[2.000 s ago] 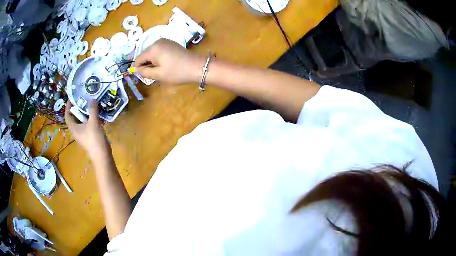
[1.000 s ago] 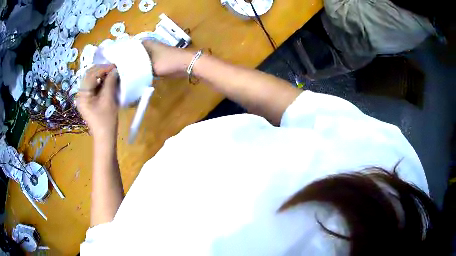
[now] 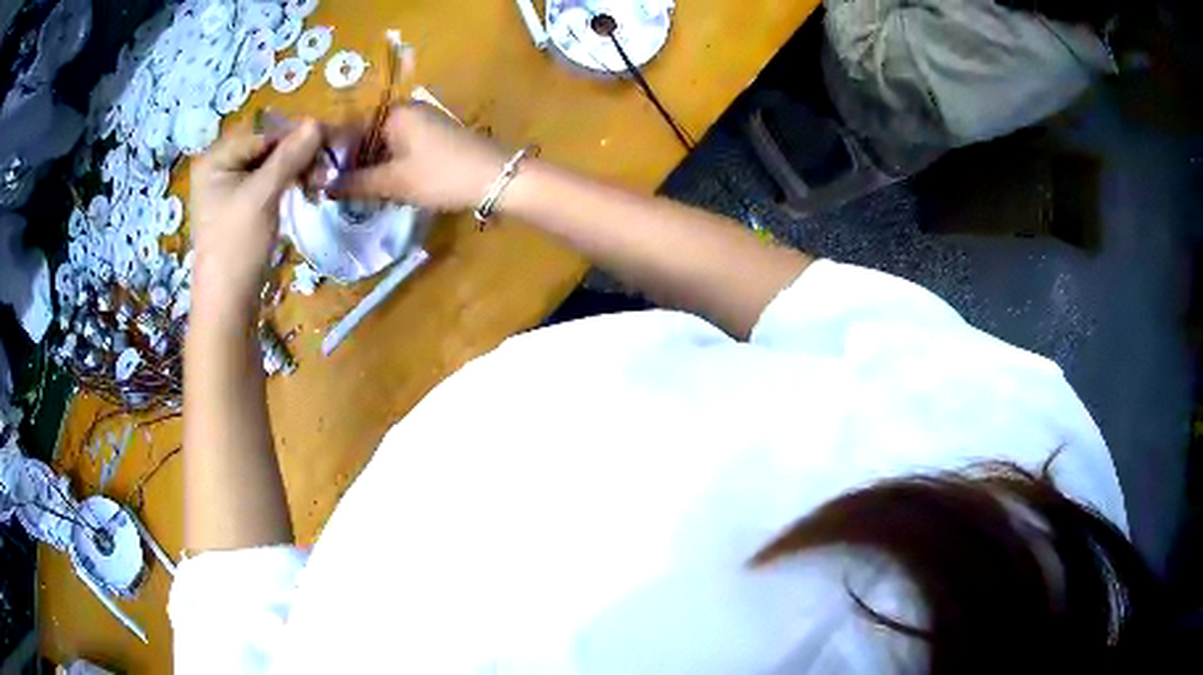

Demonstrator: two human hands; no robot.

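Observation:
A round white unit (image 3: 354, 244) lies on the orange bench under my hands, with a straight white strip (image 3: 376, 301) along its near side. My left hand (image 3: 248, 191) is above its left edge, with thumb and fingertips pinched on a thin dark lead. My right hand (image 3: 420, 161), with a bracelet at the wrist, is above its far side, fingers pinched on thin reddish-dark leads (image 3: 387, 106). The fingertips nearly meet and are blurred. The hands hide the unit's upper part.
White rings (image 3: 198, 79) are heaped at the far left, beside tangled wired parts (image 3: 112, 330). Another round white unit with strips (image 3: 108, 543) lies at lower left. A white disc-shaped unit with a dark cable (image 3: 633, 29) is at the top. A person's trousers (image 3: 963, 66) show at upper right.
The white shell that my hands held up and turned a second ago is now lower, beneath them. My hands have come together over it, with thin leads at the fingers.

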